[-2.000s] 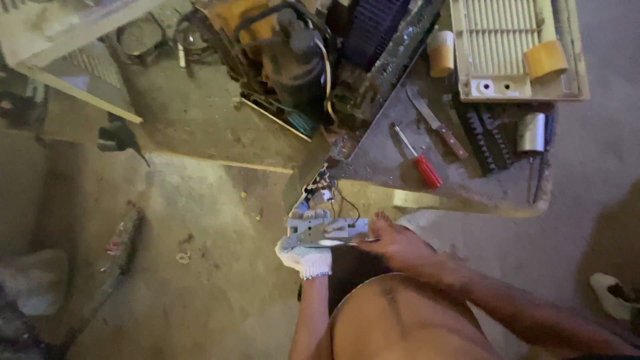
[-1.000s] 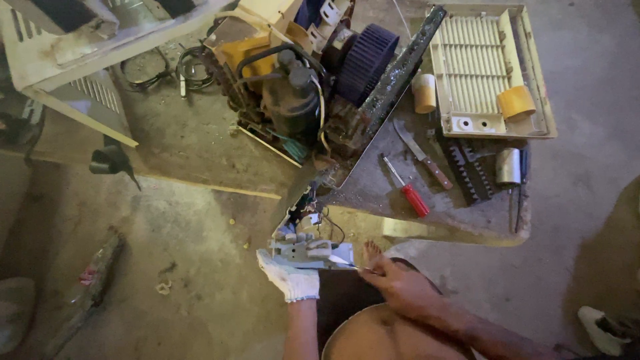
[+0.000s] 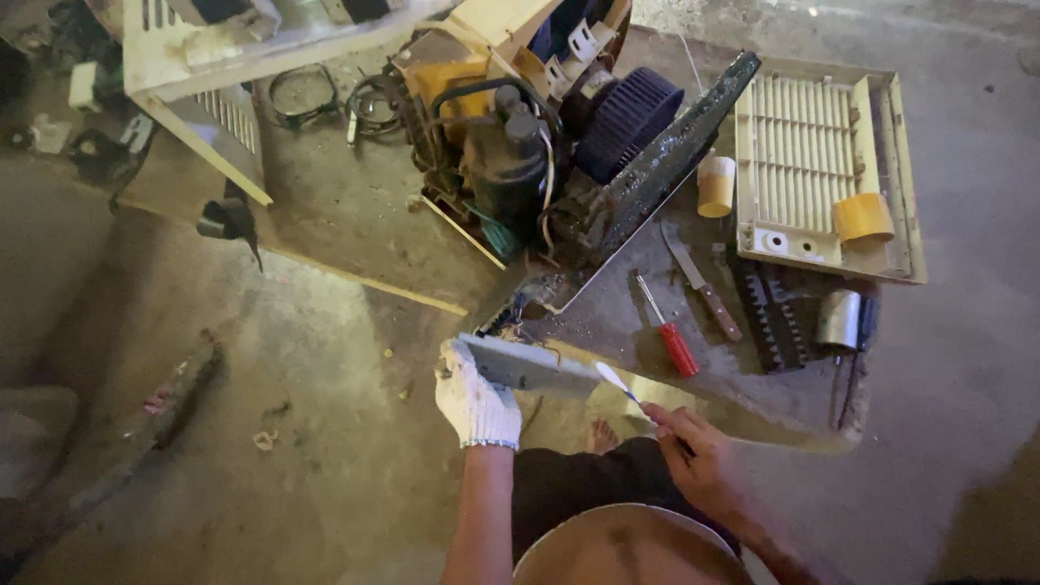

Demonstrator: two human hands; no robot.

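My left hand [image 3: 478, 398], in a white knit glove, grips the left end of a grey metal panel [image 3: 532, 364], held above the table's near edge. My bare right hand [image 3: 686, 443] holds a toothbrush [image 3: 619, 383] by its handle; its white head is close to the panel's right end, and whether they touch I cannot tell. Wires beyond the panel lead toward an opened air conditioner unit [image 3: 508, 154] with a compressor, a dark blower wheel [image 3: 630, 122] and a dirty finned coil [image 3: 674, 158]. The panel's underside is hidden.
Right on the table lie a red-handled screwdriver [image 3: 678, 349], a knife [image 3: 700, 280], a metal cylinder [image 3: 838, 319], tape rolls [image 3: 716, 187] and a cream louvred grille [image 3: 804, 154]. A cream casing [image 3: 244, 61] stands at upper left. A bare foot [image 3: 602, 437] shows below the table edge.
The grey panel has been turned, so its smooth face shows instead of the side with parts and wires. My right hand has drawn away from my left, and the toothbrush now shows plainly.
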